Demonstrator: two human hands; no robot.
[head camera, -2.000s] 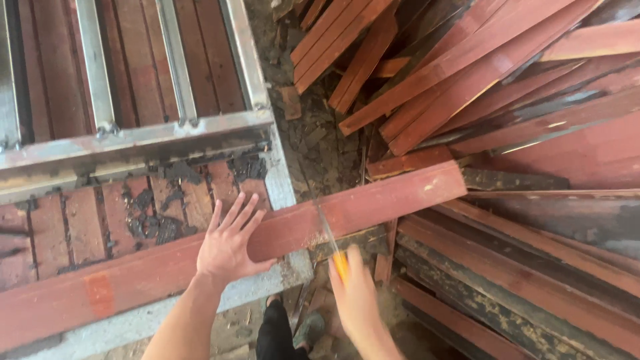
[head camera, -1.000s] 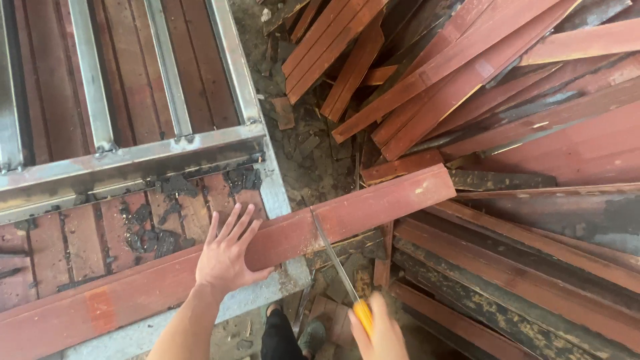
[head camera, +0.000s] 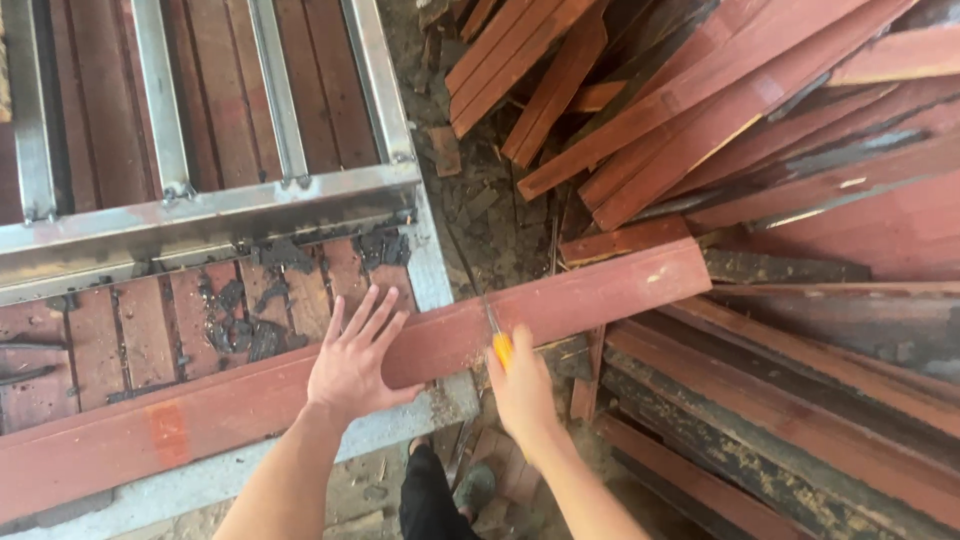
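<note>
A long red-painted wooden board (head camera: 247, 397) lies across the corner of a metal-edged platform, its right end jutting past the edge. My left hand (head camera: 360, 360) is spread on top of the board with its fingers apart. Just right of the platform edge, my right hand (head camera: 521, 382) grips the yellow handle of a handsaw (head camera: 502, 349). The thin saw blade crosses the board at a dark cut line, its far part reaching past the board's far edge. Pale sawdust lies by the cut. How deep the cut runs cannot be told.
A welded steel frame (head camera: 285, 187) rests on the slatted platform, with black scraps (head camera: 262, 337) near it. Red boards (head camera: 705, 127) pile up at the upper right, and more stacked boards (head camera: 750, 375) lie at the lower right. My shoe (head camera: 475, 486) stands on the littered ground.
The saw was drawn back towards me one second ago, with much of its blade on my side; now my right hand is close to the board. My left hand stays on the board.
</note>
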